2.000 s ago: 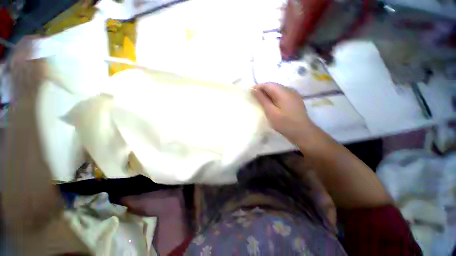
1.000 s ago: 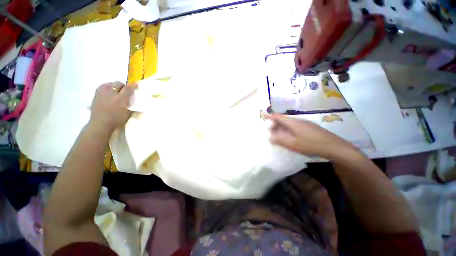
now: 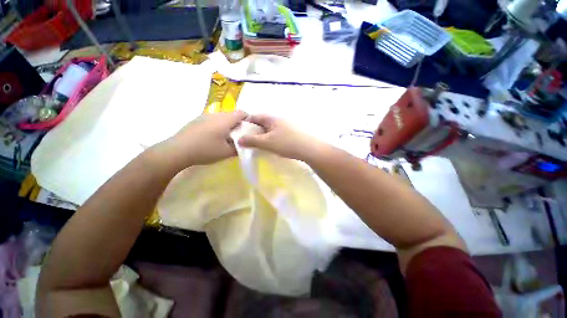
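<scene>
A cream fabric panel [image 3: 267, 230] hangs from both hands and drapes over the front edge of the white table. My left hand [image 3: 214, 133] grips its top edge. My right hand [image 3: 273, 135] grips it close beside the left, the two hands nearly touching. A narrow folded strip of the fabric runs down between them. Another large pale panel [image 3: 118, 124] lies flat on the table at the left. The sewing machine [image 3: 410, 124] with its red end cover stands to the right, apart from the fabric; its needle area is hard to make out.
A pink tray [image 3: 93, 93] and a red basket [image 3: 46, 28] are at the far left. A bottle [image 3: 232, 38], a stacked tray and a light-blue basket [image 3: 410, 38] stand at the back. A white sheet [image 3: 438, 192] lies right of the needle area. Yellow tape [image 3: 221, 93] shows between the panels.
Both hands have come together at the centre-left, and the fabric is lifted and bunched below them. My right hand has moved away from beside the needle area. The view now shows more of the table's back.
</scene>
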